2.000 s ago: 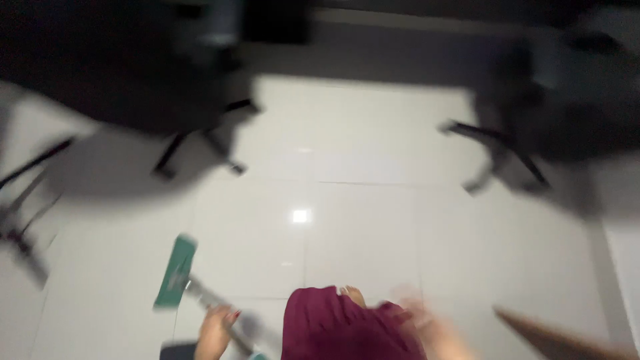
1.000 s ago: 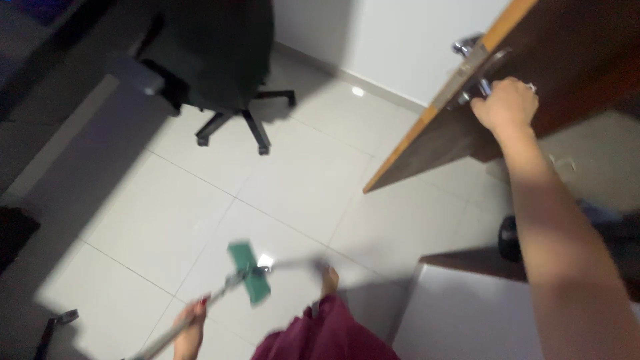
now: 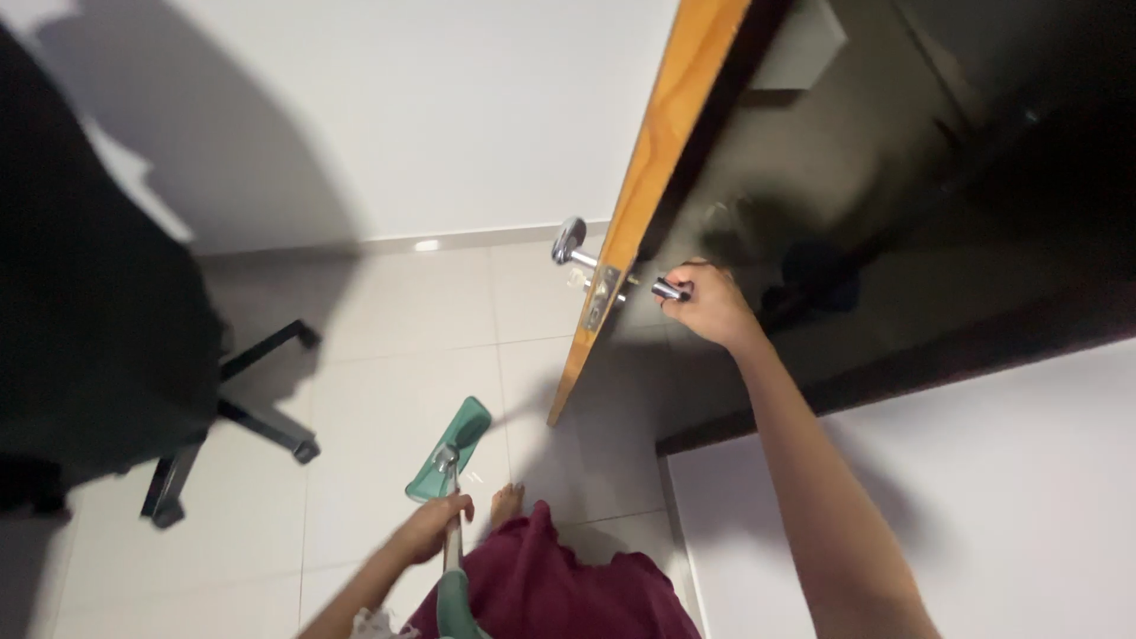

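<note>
My left hand is closed around the metal pole of a flat mop, just above its green head, which is over the tiled floor. The pole's green grip lies against maroon clothing. My right hand grips a chrome lever handle on the near side of a wooden door. The door's pale edge shows a metal latch plate, and another chrome handle sticks out on its far side.
A black office chair with a wheeled base stands at the left. Behind the door is a white wall. Through the doorway at right lies a dark space with objects too dim to name. A white wall borders it below.
The view has turned from the chairs towards the door. My right hand, off the door two seconds ago, holds its handle. My left hand has kept hold of the mop.
</note>
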